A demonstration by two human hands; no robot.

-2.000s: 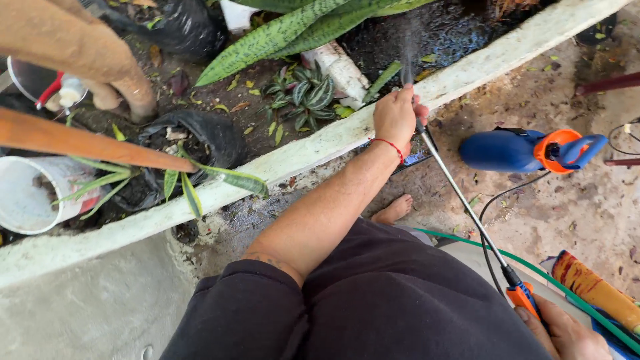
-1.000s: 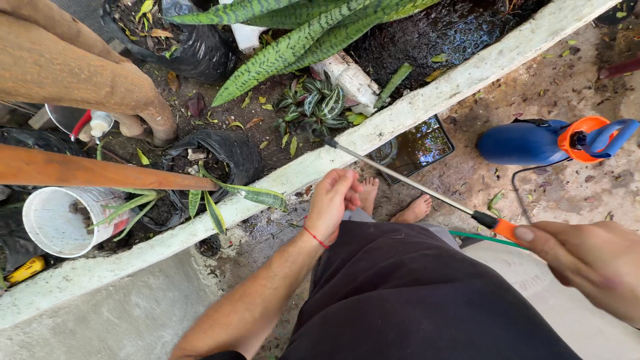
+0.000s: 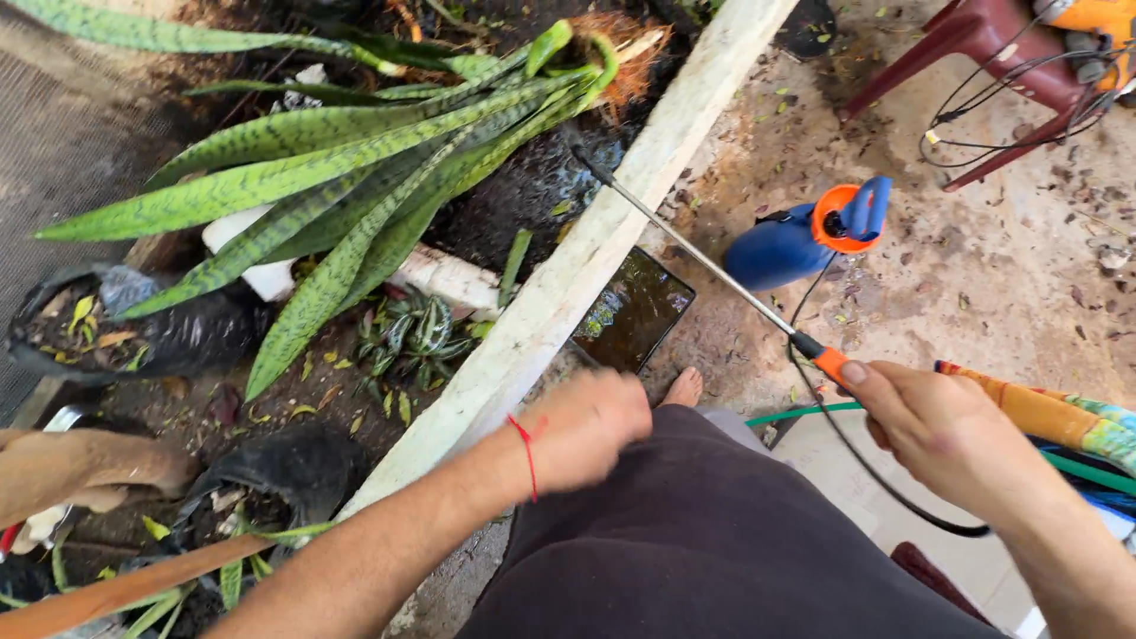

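My right hand (image 3: pixel 932 426) grips the orange handle of a sprayer wand (image 3: pixel 710 264). The wand's metal tube slants up and left over the white-painted wall edge, its black nozzle above wet dark soil (image 3: pixel 506 213). A thin black hose joins it to a blue pump sprayer (image 3: pixel 781 250) with an orange collar, standing on the floor. My left hand (image 3: pixel 590 430), with a red string at the wrist, is near my dark shirt, blurred and curled; no object shows in it. An uprooted snake plant (image 3: pixel 355 177) lies across the bed, its fibrous roots (image 3: pixel 626 71) near the wall edge.
A low white wall (image 3: pixel 541 302) runs diagonally beside me. A shallow tray of dark water (image 3: pixel 635 311) lies by my bare foot. Black plastic plant bags (image 3: pixel 195 333) and a trunk (image 3: pixel 89 475) are at left. A dark red plastic chair (image 3: pixel 985 53) holds cables at upper right.
My left hand has left the front end of the wand, which it held two seconds ago. The spray seen then at the nozzle no longer shows. The view has shifted toward the snake plant's roots.
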